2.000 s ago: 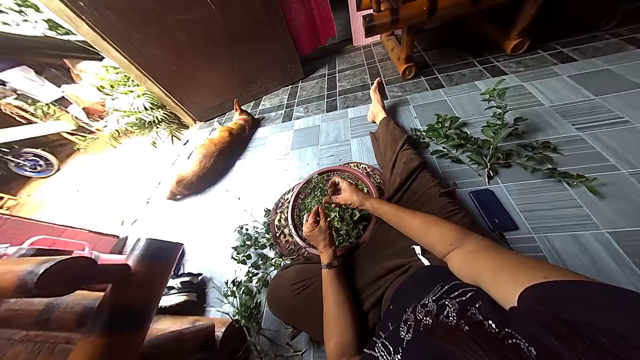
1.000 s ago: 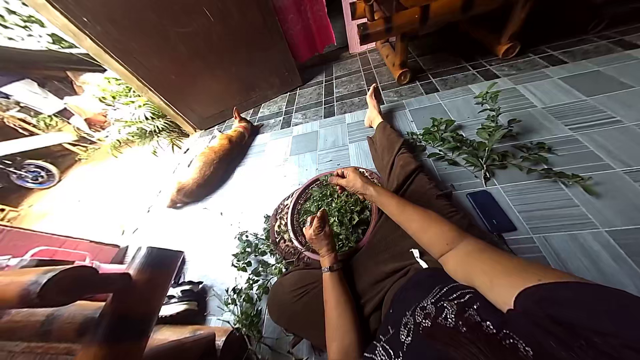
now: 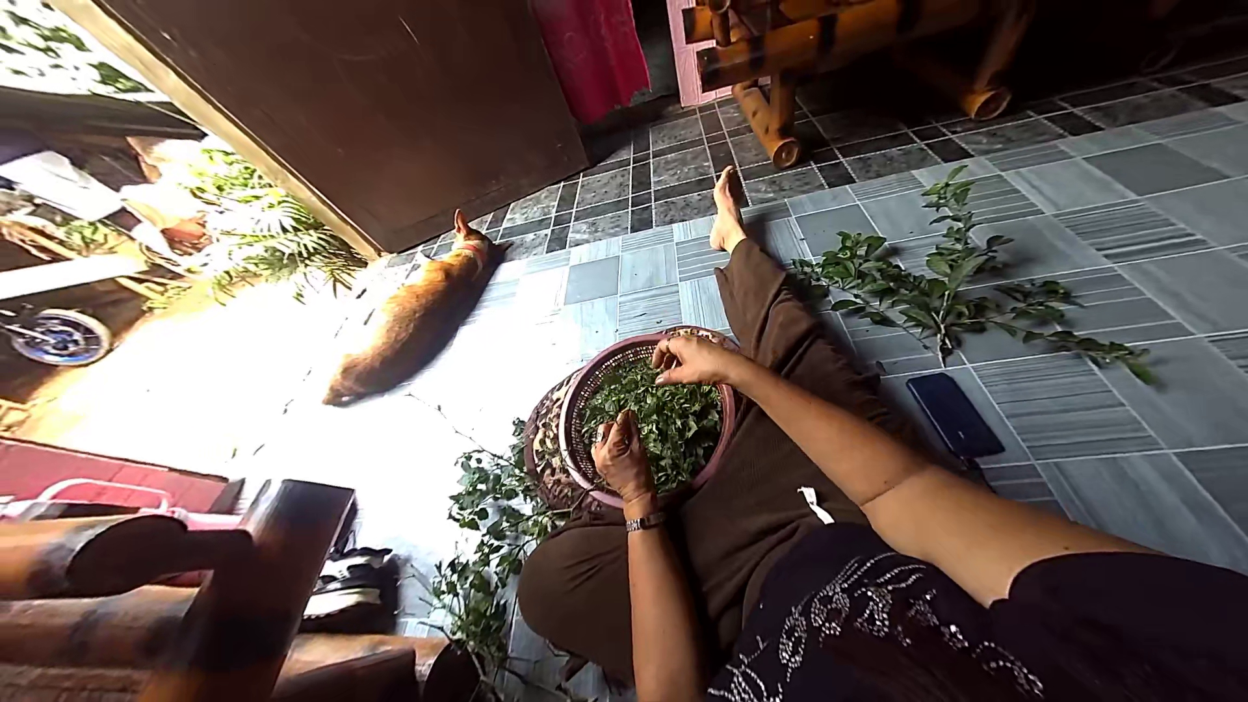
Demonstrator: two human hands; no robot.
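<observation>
A round plastic basket (image 3: 726, 429) with a perforated wall sits by my lap, holding a heap of small green leaves (image 3: 673, 429). Over the basket's near left part is my left hand (image 3: 622, 456), its fingers curled; whether anything is between them cannot be made out. My right hand (image 3: 692, 361) hovers at the far rim with thumb and fingertips close together, and any small thing in them is too fine to see. Leafy branches (image 3: 487, 517) lie on the floor left of the basket. Another leafy branch (image 3: 941, 302) lies on the tiles to the right.
A dark blue phone (image 3: 954, 414) rests on the tiles right of my leg. A brown dog (image 3: 414, 317) lies on the sunlit floor ahead. Bamboo furniture (image 3: 780, 117) stands at the back, with more bamboo furniture (image 3: 224, 585) at the near left beside dark shoes (image 3: 351, 590).
My hands, close together over the basket two seconds ago, are now apart. The right hand has moved out to the far rim, and the left is lower over the leaves.
</observation>
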